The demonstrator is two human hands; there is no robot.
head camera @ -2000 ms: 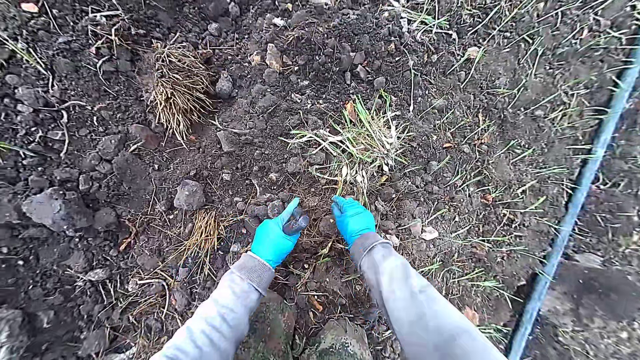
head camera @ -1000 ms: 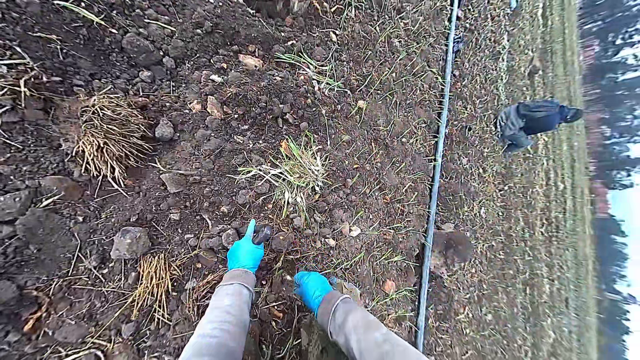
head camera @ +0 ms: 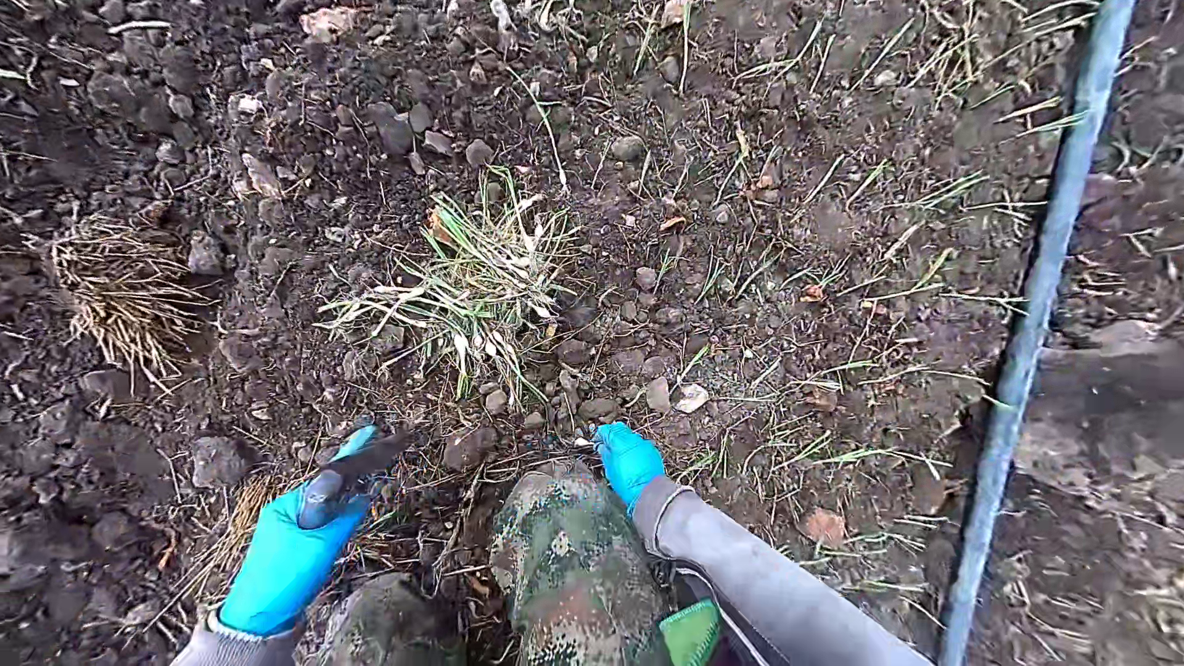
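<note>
My left hand [head camera: 301,546], in a blue glove, is at the lower left, closed on a dark-handled tool [head camera: 347,476] that looks like a small knife or trowel; its blurred blade points up and right. My right hand [head camera: 627,461], also blue-gloved, is near the soil beside my knee. A small pale thing, perhaps a bulb [head camera: 583,442], shows at its fingertips. Ahead of both hands lies a loose pile of green-leaved plants with white bulbs [head camera: 481,287].
A clump of dry brown stalks [head camera: 129,294] stands at the left. A grey-blue hose or pipe [head camera: 1027,342] runs along the right side. My camouflage-clad knees [head camera: 573,573] are at the bottom. Stones and sparse green shoots dot the soil.
The view has turned down from the field, where a person was seen. The blade of the tool in my left hand now shows, pointing up and right.
</note>
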